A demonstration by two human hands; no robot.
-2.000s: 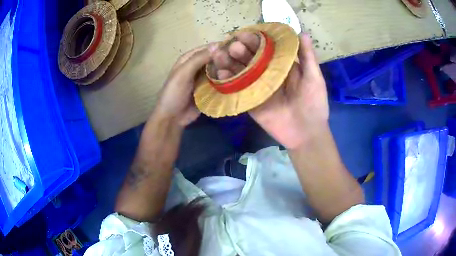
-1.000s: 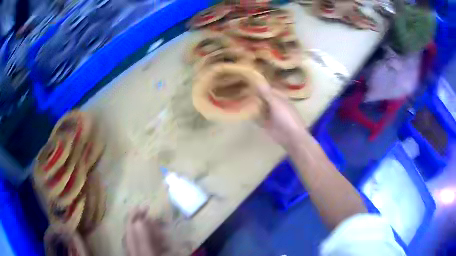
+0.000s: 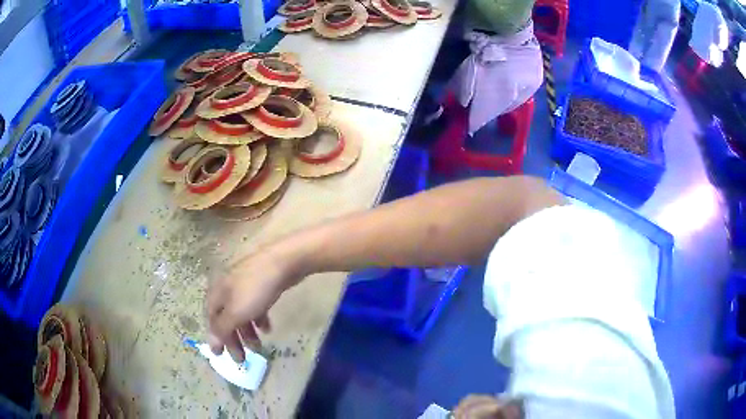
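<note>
My right hand (image 3: 245, 304) reaches in from the right, palm down, fingers apart and bent. Its fingertips overlap the white glue bottle (image 3: 245, 372), which lies on the cardboard-covered table (image 3: 147, 327) with its blue tip pointing up-left; firm contact cannot be told. The hand holds no ring. Part of what looks like my left hand (image 3: 484, 407) shows at the bottom edge, cut off, its grip hidden. A heap of tan woven rings with red collars (image 3: 211, 173) lies beyond my right hand.
More stacked rings (image 3: 61, 368) stand at the lower left, another heap (image 3: 339, 18) at the far end. A blue crate of grey rings (image 3: 123, 90) is along the left. A person (image 3: 507, 69) sits on a red stool (image 3: 511, 135). Blue crates (image 3: 613, 168) stand on the right.
The ring in my hands earlier, then carried by my right hand toward the heap, is out of my grasp. My right hand has come back over the bottle. The view has swung toward the heap.
</note>
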